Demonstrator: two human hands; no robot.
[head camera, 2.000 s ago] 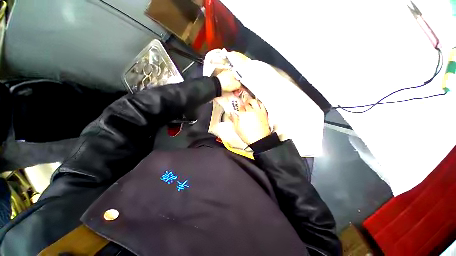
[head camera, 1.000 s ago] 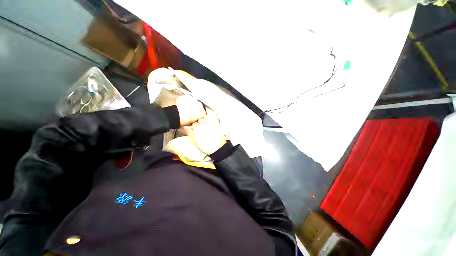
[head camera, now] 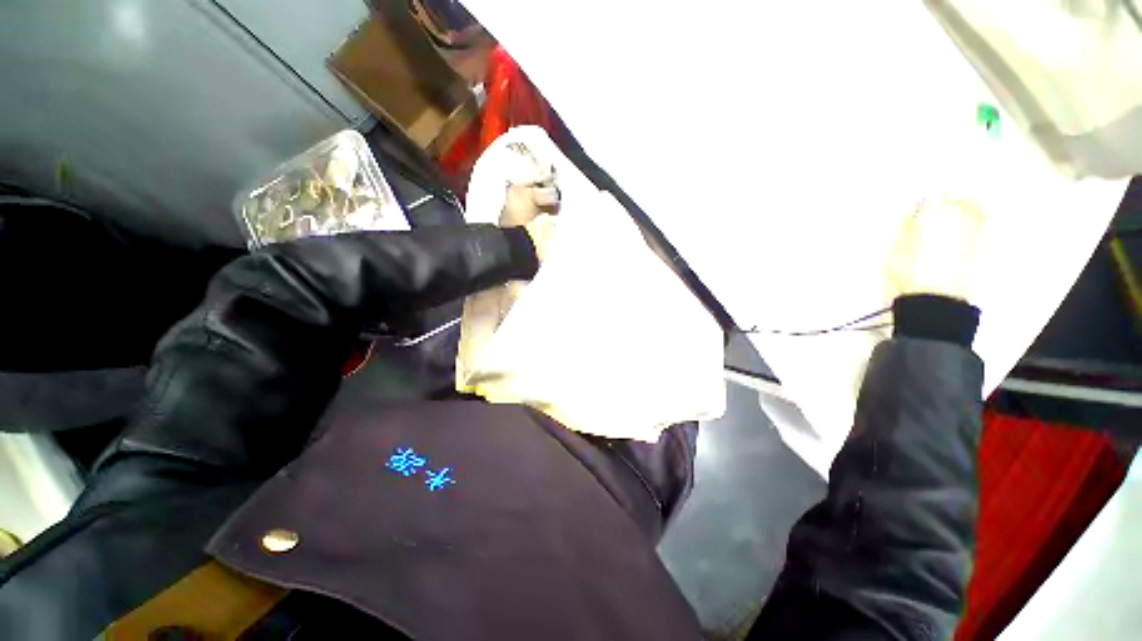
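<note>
A pale bag body (head camera: 614, 326), overexposed to near white, lies on my lap against the table edge. My left hand (head camera: 536, 215) holds it at its mouth, with the fingers partly hidden in the folds. My right hand (head camera: 937, 248) is away from the bag, stretched out over the white table (head camera: 751, 138). It is washed out by glare, so its fingers and anything in them cannot be made out. A thin black cord (head camera: 820, 332) runs from the table edge to beside my right wrist.
A clear tub of silvery parts (head camera: 319, 194) is at the left beside my forearm. A grey cabinet (head camera: 150, 100) and a brown box (head camera: 401, 82) stand behind it. A small green piece (head camera: 988, 119) and pale material (head camera: 1077, 75) are at the far right. A red ribbed surface (head camera: 1039, 513) is at the lower right.
My right hand has left the bag and moved right, over the table. My left hand stays at the bag mouth. The bag's pale outer side now covers more of the opening.
</note>
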